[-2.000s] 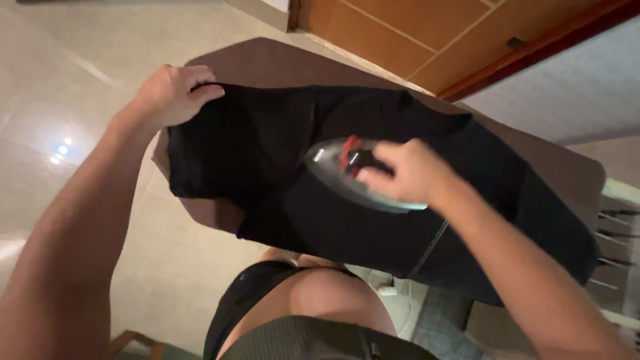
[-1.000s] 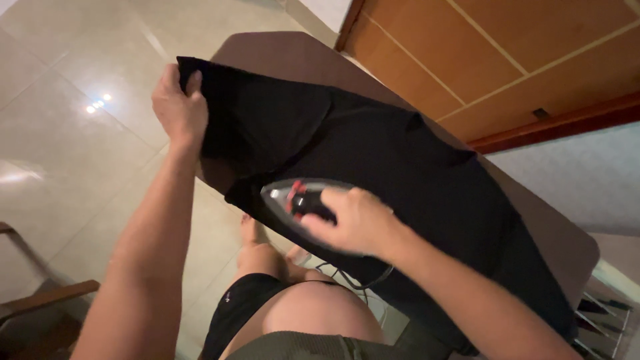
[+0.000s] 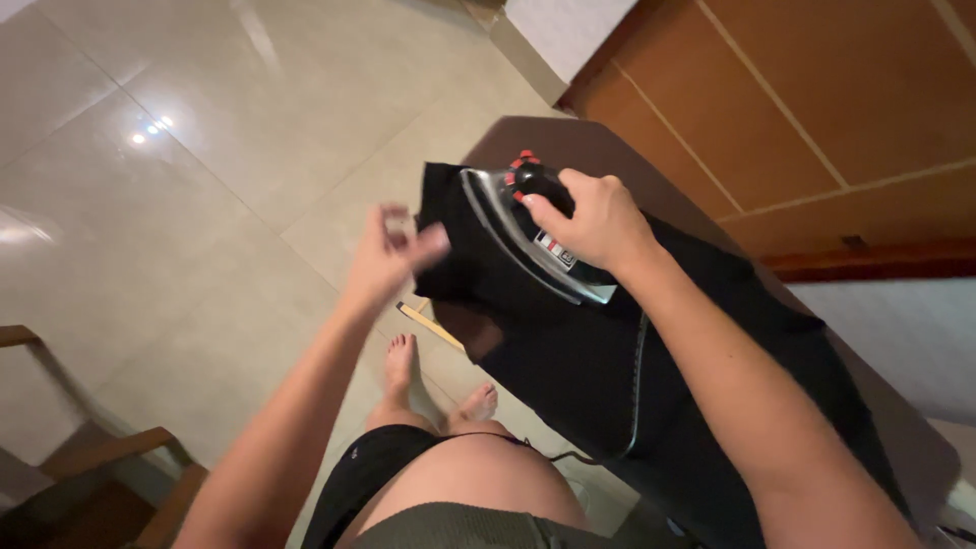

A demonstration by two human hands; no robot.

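A black garment lies along a brown-covered ironing board, one narrow end, perhaps a sleeve, near the board's tapered tip. My right hand grips the handle of a clothes iron with a black and red top and a silvery body. The iron rests on the garment near that end, its pointed nose at the garment's upper edge. My left hand, blurred, is beside the garment's left edge with fingers apart; whether a fingertip touches the cloth I cannot tell. A cord runs over the garment from the iron's heel.
Behind the board's far side are a wooden door and a white wall. A wooden chair stands at the lower left. My bare feet are on the tiled floor beside the board. A light-coloured board leg sticks out below the tip.
The iron in my right hand has moved from the middle of the garment to its narrow end. My left hand has let go of the raised edge, which now lies down. The view has shifted.
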